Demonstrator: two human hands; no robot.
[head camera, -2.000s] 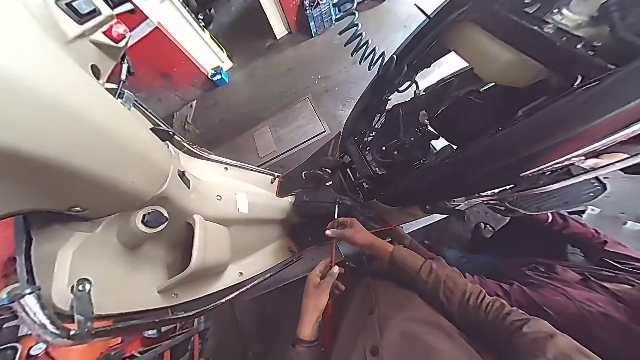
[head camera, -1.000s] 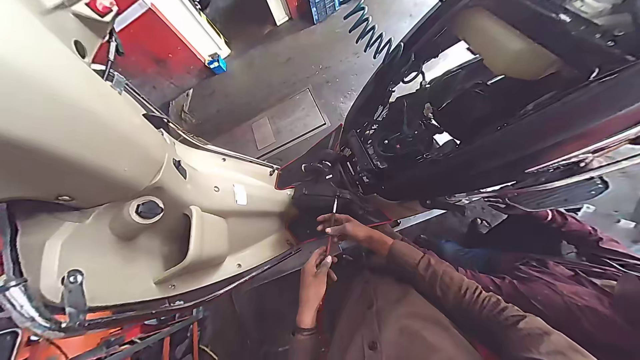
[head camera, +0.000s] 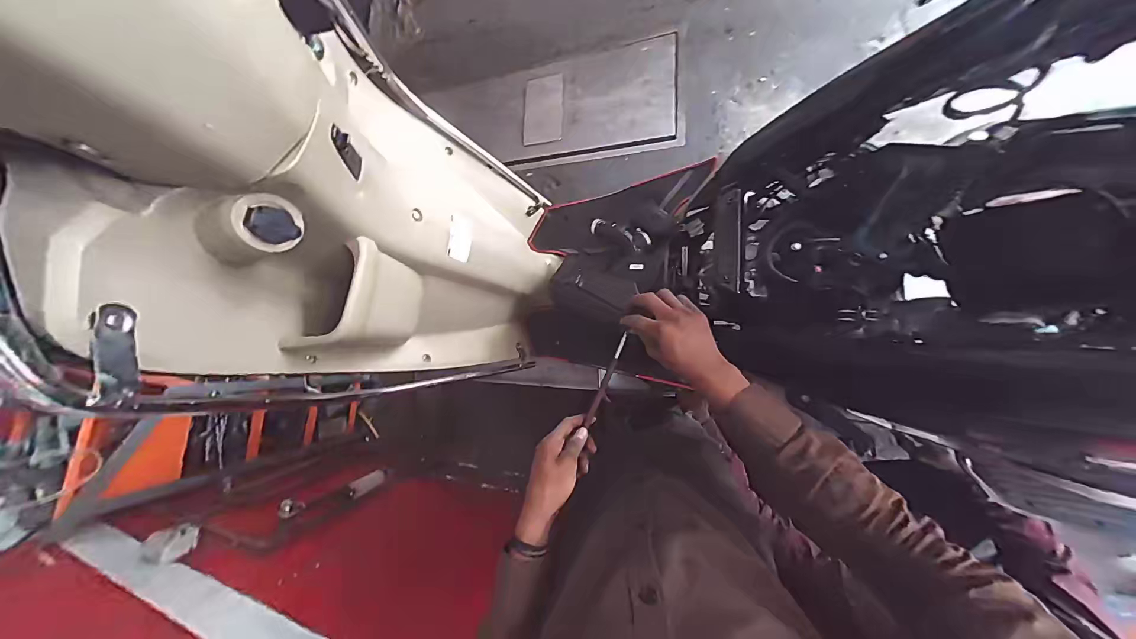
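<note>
My left hand (head camera: 564, 457), with a dark band at its wrist, is closed around the lower part of a thin rod-like tool (head camera: 609, 377), which has a dark lower length and a bright metal upper part. The tool slants up to my right hand (head camera: 676, 333), whose fingertips are near its top end, at the edge of a black plastic cover (head camera: 590, 284) on a scooter. Whether those fingers grip the tool or the cover, I cannot tell. Left of the cover lies the cream scooter floorboard panel (head camera: 444, 293); on the right is the black scooter body frame (head camera: 887, 302).
A metal trim rail (head camera: 426, 382) edges the cream panel. Below it stand orange parts (head camera: 146, 453) and metal bars over a red surface (head camera: 390, 550). A rectangular plate (head camera: 612, 98) lies in the grey floor beyond. A person's maroon sleeve (head camera: 1047, 541) shows at the lower right.
The view has shifted, bringing the red surface into sight. My right hand has moved from around the tool's upper part to the black cover near its top end. My left hand still holds the tool.
</note>
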